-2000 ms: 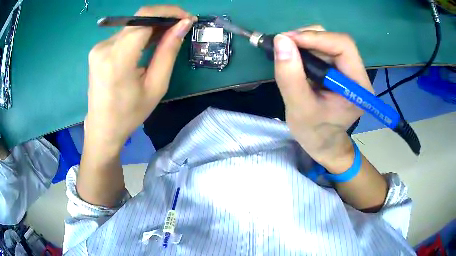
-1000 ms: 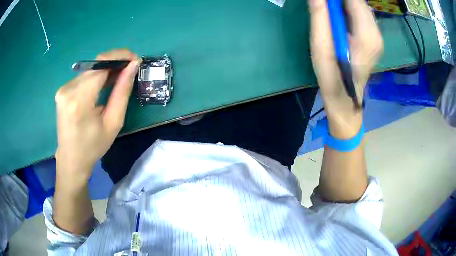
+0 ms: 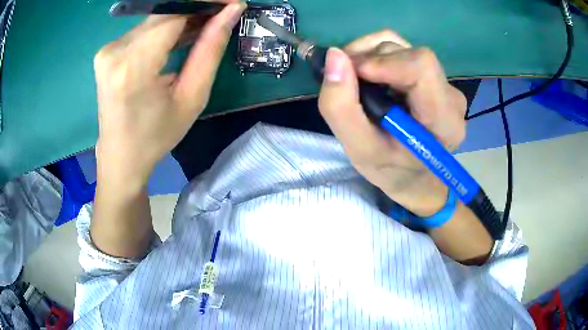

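Note:
The watch module [image 3: 265,51], a small rounded square with a black edge and silver-white middle, lies at the top centre on the green mat. My left hand [image 3: 155,97] is shut on the dark tweezers [image 3: 169,8], whose tip end is at the module's upper left edge; the fine tips are hard to make out. My right hand [image 3: 393,109] grips the blue soldering iron [image 3: 429,151]. Its metal tip reaches over the module's upper part; I cannot tell whether it touches.
The green mat [image 3: 387,19] ends in a curved front edge. A black cable [image 3: 509,161] hangs at the right. Blue stool parts [image 3: 561,103] stand below the bench. Another person's pale sleeve [image 3: 29,219] is at the left. A pen [image 3: 210,274] is clipped on my smock.
Since one second ago, my right hand has come back from the upper right, bringing the iron tip over the module. The view has shifted; my left hand still holds the tweezers at the module.

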